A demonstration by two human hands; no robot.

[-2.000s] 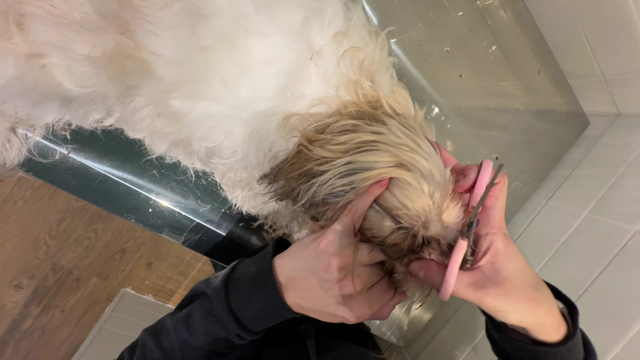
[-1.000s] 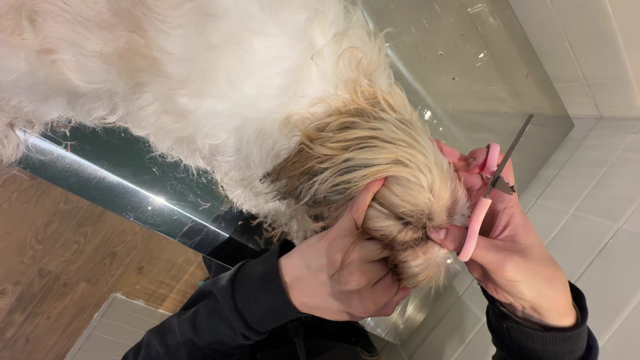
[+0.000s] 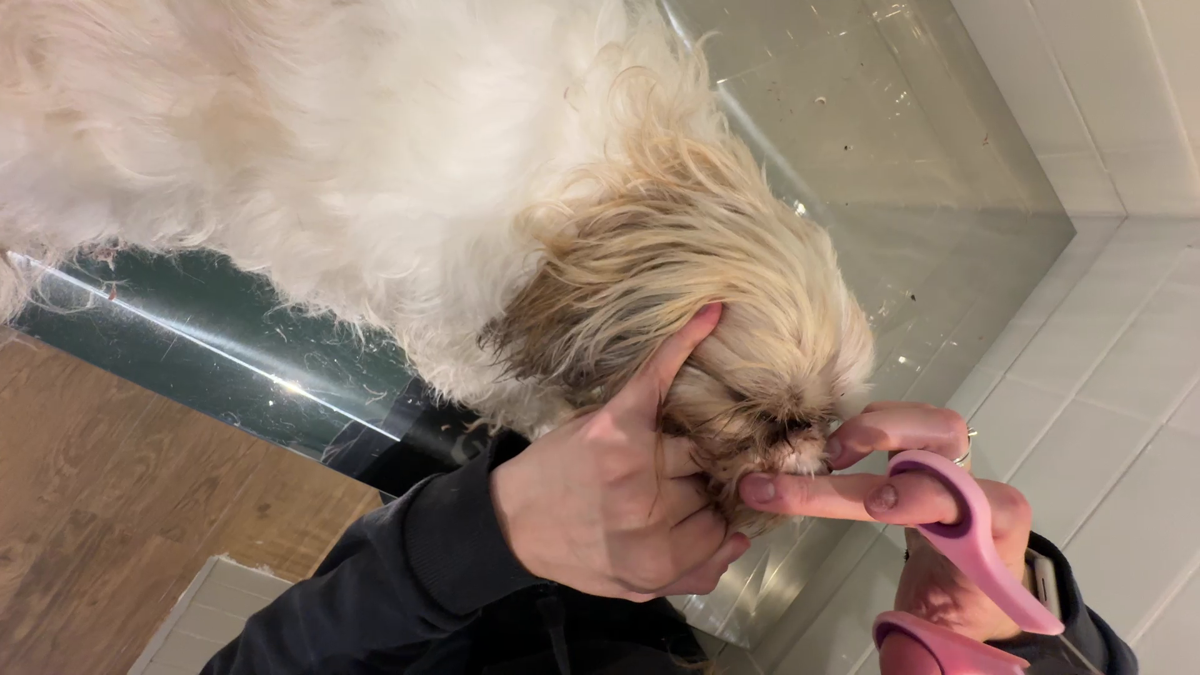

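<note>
A long-haired white and tan dog is in view, its head at the centre. My left hand holds the fur at the side of the face, index finger stretched along the cheek. On the right, my right hand has pink-handled scissors hooked on its fingers; the blades are out of sight. Two fingertips of that hand touch the fur around the muzzle.
Beneath the dog lies a shiny dark surface with loose hairs and a bright edge. Clear panelling stands beyond the head, against white wall tiles. A wooden floor shows at lower left.
My right hand has turned, and the scissors have swung down toward the lower right, their blades no longer visible. Its fingers now reach to the muzzle. My left hand stays at the face.
</note>
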